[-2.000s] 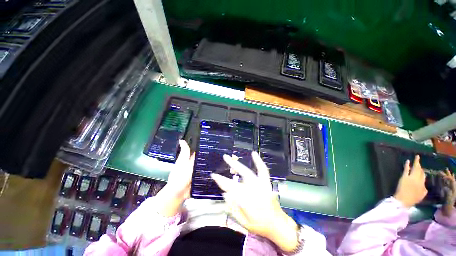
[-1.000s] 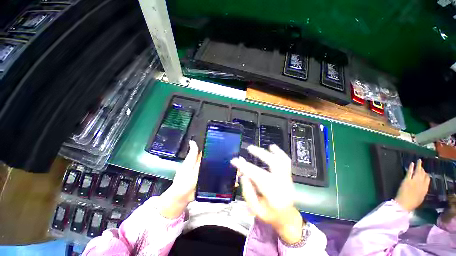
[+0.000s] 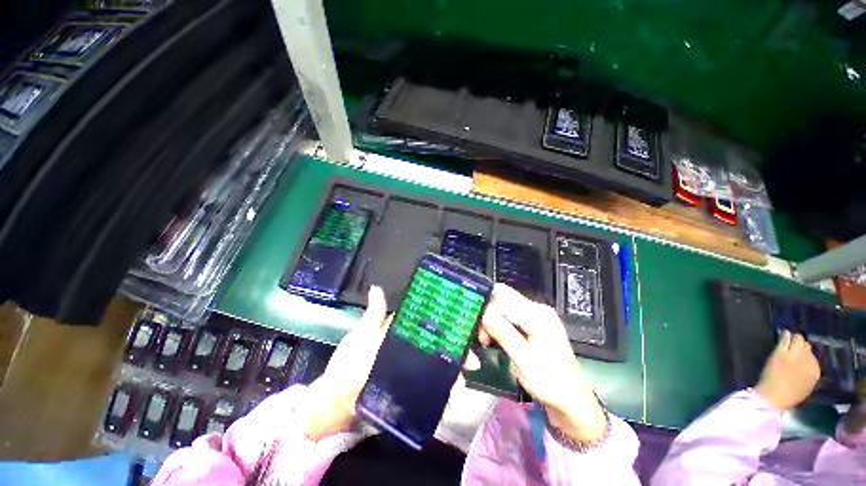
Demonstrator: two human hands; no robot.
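Observation:
A smartphone (image 3: 426,349) with a green grid on the upper part of its screen is held tilted over the tray's front edge. My left hand (image 3: 348,365) holds its left side. My right hand (image 3: 534,356) grips its upper right side, fingers partly behind it. The black foam tray (image 3: 399,228) lies on the green mat. A phone with green lines (image 3: 330,249) lies in its leftmost pocket. Two dark-screened phones (image 3: 466,249) (image 3: 517,267) lie in middle pockets, partly hidden. A phone showing its back (image 3: 580,289) lies in the rightmost pocket.
Stacked black trays (image 3: 142,152) and clear blister trays (image 3: 223,204) stand left. Small dark units (image 3: 201,352) lie lower left. A rear tray (image 3: 456,116) sits over a wooden strip (image 3: 608,211). Another person's hand (image 3: 790,372) is at a tray on the right.
The held phone has tilted and moved down to the right. Its screen has changed from blue-black to a green grid. My right hand has moved from over the screen to the phone's right side.

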